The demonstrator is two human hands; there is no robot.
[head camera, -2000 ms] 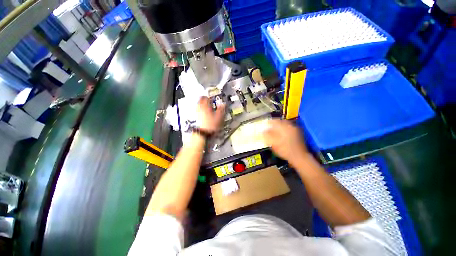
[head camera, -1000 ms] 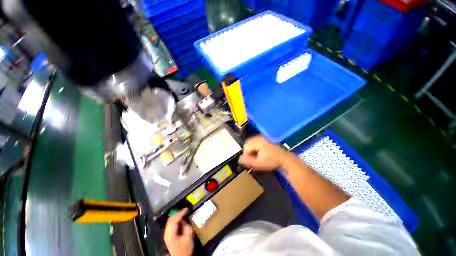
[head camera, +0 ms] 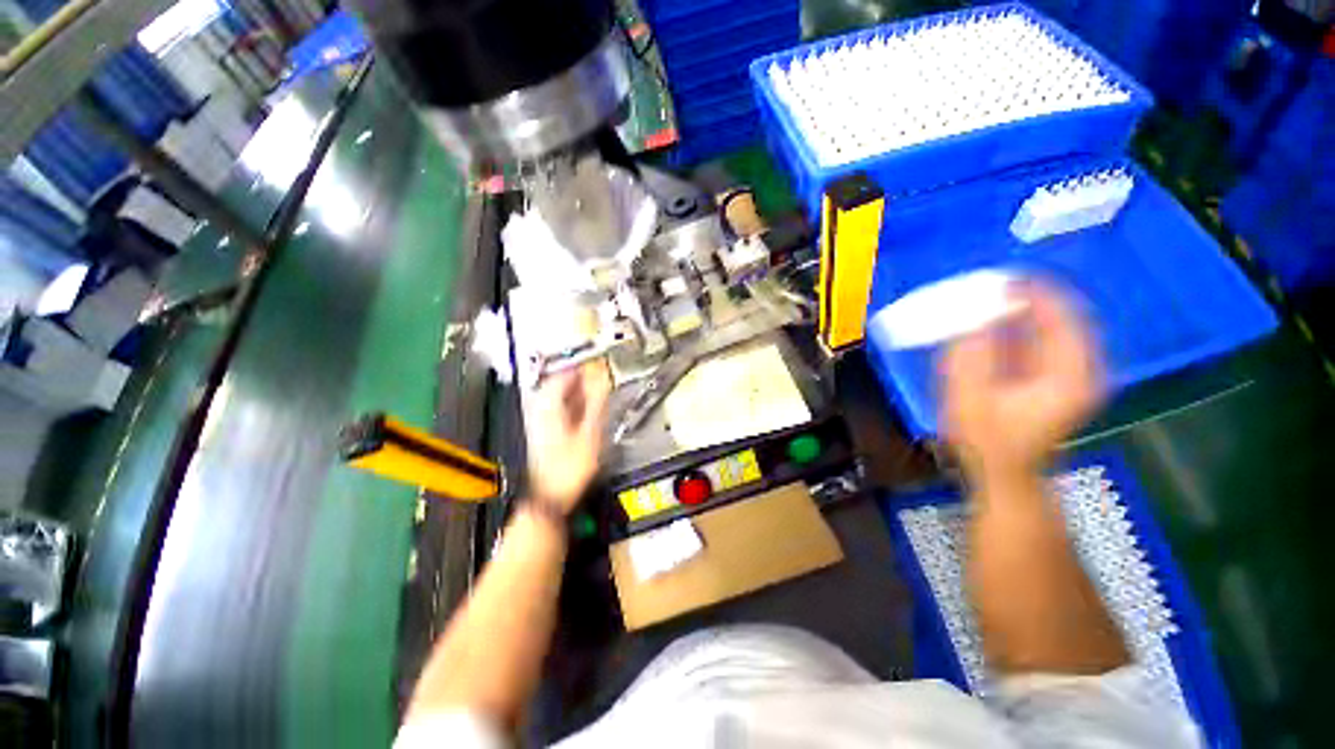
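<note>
My left hand (head camera: 568, 432) is at the front left of the metal fixture (head camera: 666, 315), fingertips at a small lever; whether it grips the lever is unclear. My right hand (head camera: 1025, 373) is blurred, over the front of the open blue tray (head camera: 1083, 337). It holds a blurred white housing (head camera: 949, 309) that points left. Another white housing (head camera: 666, 549) lies on the left part of the cardboard sheet (head camera: 747, 563). The black press head (head camera: 491, 59) hangs over the back of the fixture, whitish film around its tip.
Yellow-black bars stand left (head camera: 425, 460) and right (head camera: 849, 266) of the machine. The front panel has a red button (head camera: 693, 487) and a green button (head camera: 804, 449). A full tray (head camera: 952, 88) stands at back right, a housing row (head camera: 1073, 205) in the open tray, a lower tray (head camera: 1091, 549) near my lap.
My left hand has moved from the panel's left end up to the fixture. My right hand has moved from the panel's right end to over the tray and now holds a white housing. The view has shifted.
</note>
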